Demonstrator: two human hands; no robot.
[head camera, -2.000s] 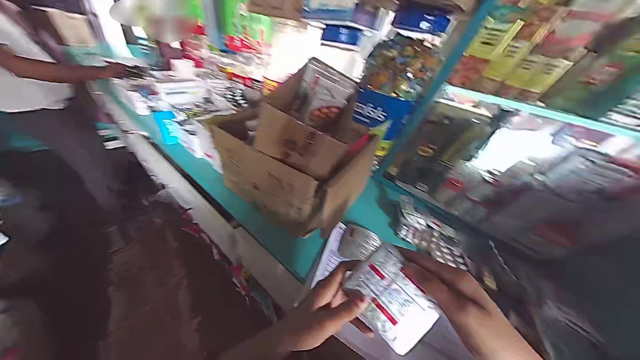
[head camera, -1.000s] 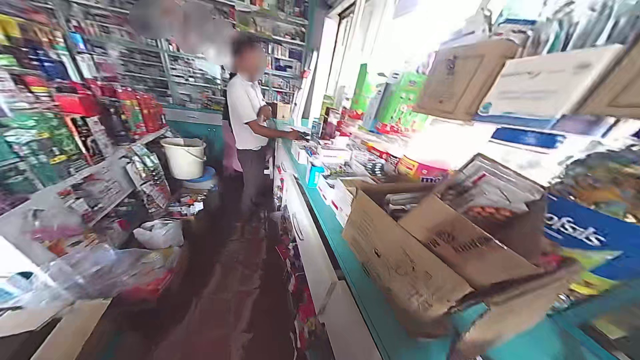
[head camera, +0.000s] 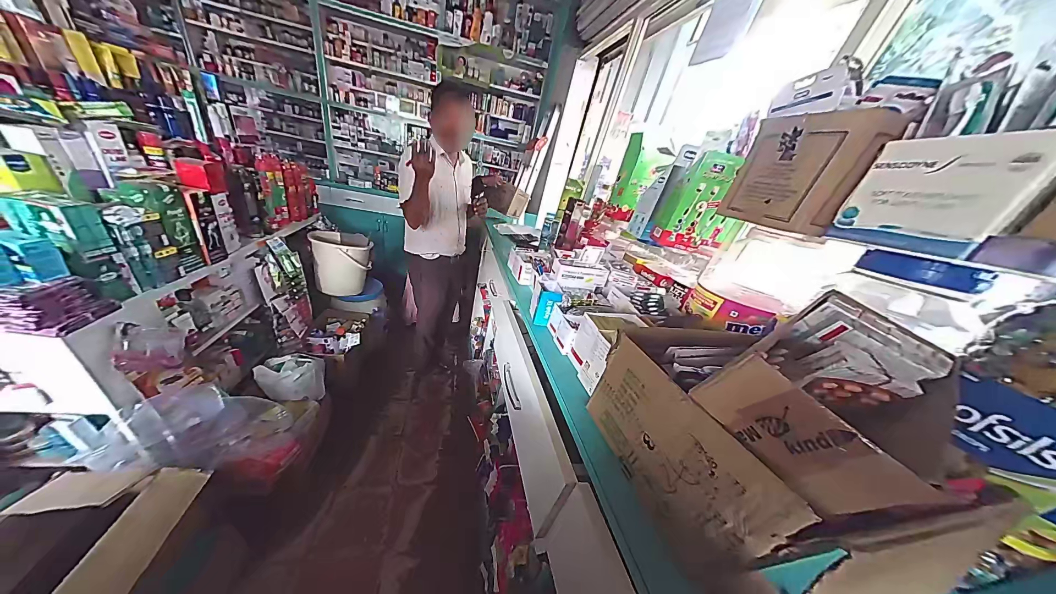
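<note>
Neither of my hands shows in the head view now. An open cardboard box (head camera: 693, 445) stands on the teal counter (head camera: 615, 487) at the right, holding packets and blister packs of tablets (head camera: 854, 389). Behind it on the counter lie small medicine cartons (head camera: 582, 274), a light blue carton (head camera: 546, 305) and an open white carton (head camera: 596, 342). A blue packet (head camera: 1006, 425) bearing writing is right of the cardboard box.
A person (head camera: 437, 198) in a white shirt stands in the aisle (head camera: 371, 487) with one hand raised. Stocked shelves, a white bucket (head camera: 340, 262), a white plastic bag (head camera: 290, 377) and an open carton (head camera: 124, 528) line the left. Counter drawers (head camera: 528, 412) edge the aisle's right side.
Two seconds ago both my hands held a silver and white blister pack; they are now out of view. The view has swung left. The other person has raised a hand from the counter.
</note>
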